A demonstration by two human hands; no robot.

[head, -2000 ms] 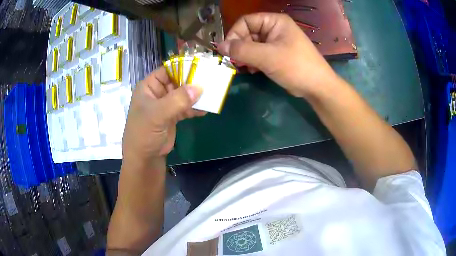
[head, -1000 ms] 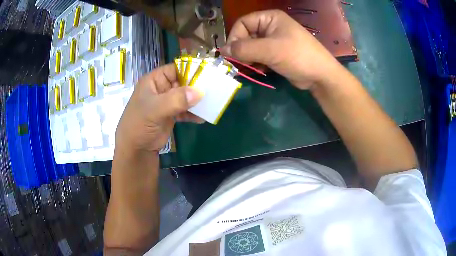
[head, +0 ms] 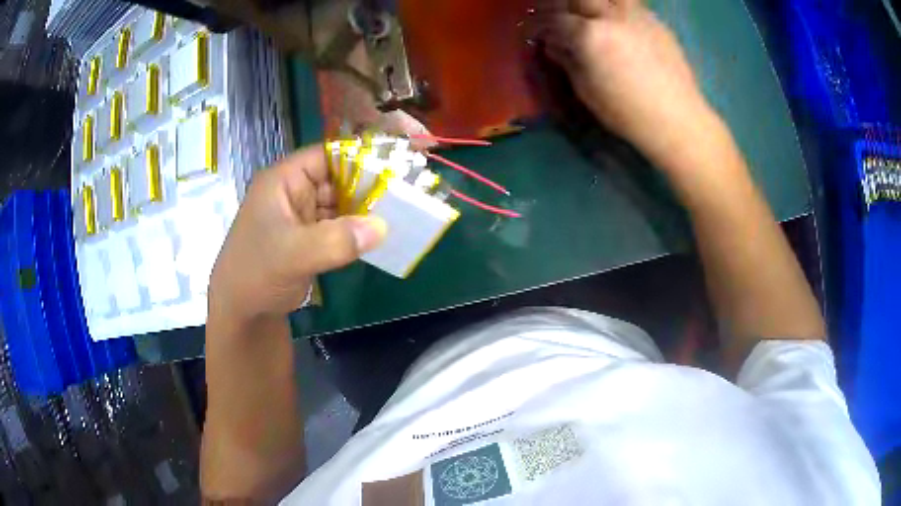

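Observation:
My left hand holds a fan of several pouch cells, white with yellow edges, thumb on the front cell. Their tab ends point up and right, just below the welding head. Several red lead wires stick out to the right from the tab ends. My right hand is at the top, over the right part of the reddish base board. Its fingertips are blurred and dark, so I cannot tell whether they hold a wire.
A stack of white blister trays with cells in its pockets is at the left. Blue bins are stacked at the far left. A blue tray with rows of cells is at the far right. The green bench has a curved front edge.
My right hand has left the cell tabs and moved up and right over the base board. The cell fan has moved slightly down, away from the welding head. More red wires now show.

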